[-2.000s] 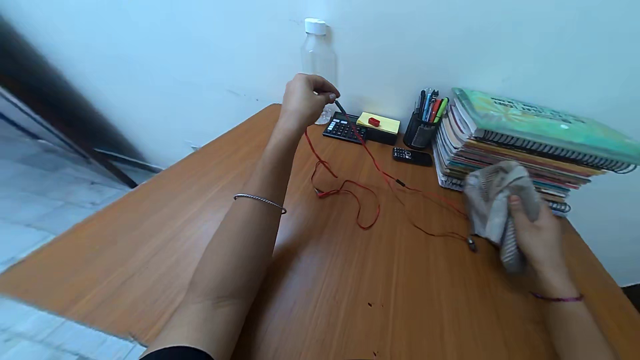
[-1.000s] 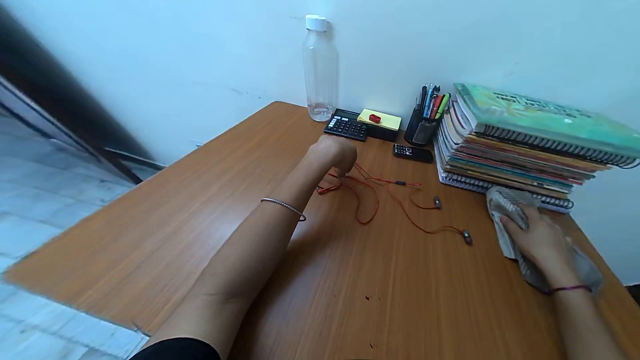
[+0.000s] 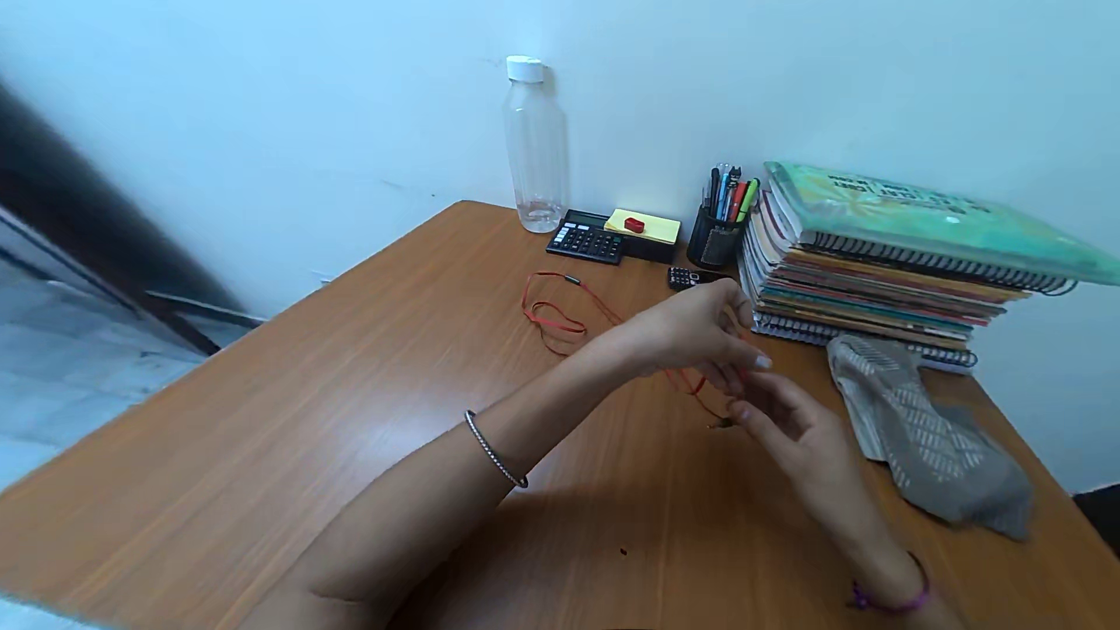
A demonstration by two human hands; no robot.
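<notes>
Red wired earphones (image 3: 560, 324) lie partly looped on the wooden table, and their cable runs under my left forearm and wrist to my hands. My left hand (image 3: 704, 332) is shut on part of the red cable, its fingertips pointing down. Just below and to the right, my right hand (image 3: 792, 424) pinches the same cable near a small dark end piece (image 3: 723, 423). The fingers of both hands nearly meet, and they hide some of the cable. A grey patterned cloth (image 3: 932, 437) lies crumpled to the right of my right hand.
Along the wall stand a clear plastic bottle (image 3: 535, 157), a calculator (image 3: 584, 241), a yellow note pad (image 3: 643, 226) with a red item on it, a pen holder (image 3: 716, 236) and a small black keypad device (image 3: 691, 278). A stack of notebooks (image 3: 884, 280) stands at the right.
My right hand has let go of the cloth, which stays on the table, and has moved left to the cable. My left hand has moved right to meet it. The cable lies differently.
</notes>
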